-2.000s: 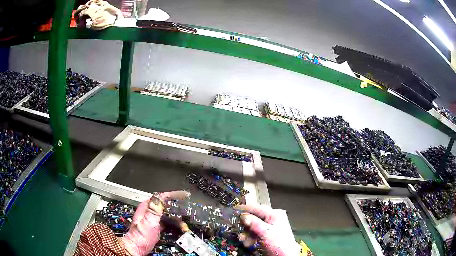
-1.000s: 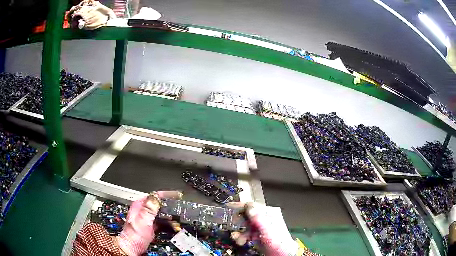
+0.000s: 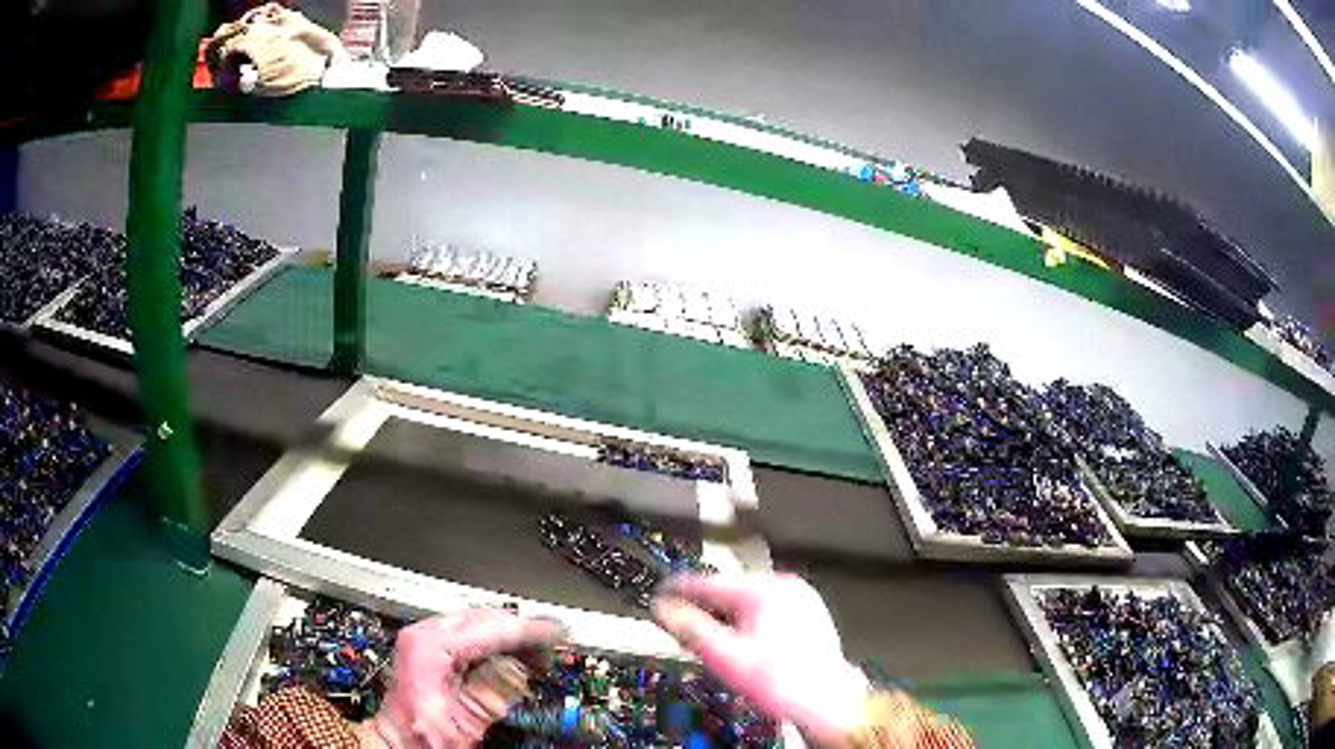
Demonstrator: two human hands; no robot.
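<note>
My left hand [image 3: 461, 676], pale pink and blurred, is over the near tray [image 3: 237, 666] of small populated circuit boards [image 3: 630, 702]. Its fingers are bent, with a dark patch at them; I cannot tell whether it holds anything. My right hand [image 3: 769, 644] is to the right, its fingertips at the near end of two rows of boards [image 3: 593, 556] in the second tray [image 3: 315, 563]. Its fingers are blurred and their inner side is hidden. No board strip shows between the hands.
White-rimmed trays heaped with boards stand at the right [image 3: 1025, 549], lower right [image 3: 1025, 622] and left [image 3: 110, 337]. A green post [image 3: 158, 293] rises at the left and a green shelf [image 3: 732, 161] crosses above. Pale ribbed stacks [image 3: 681, 310] lie by the wall.
The strip held between both hands is no longer seen there. The hands have moved apart, and the pale plate over the near tray no longer shows.
</note>
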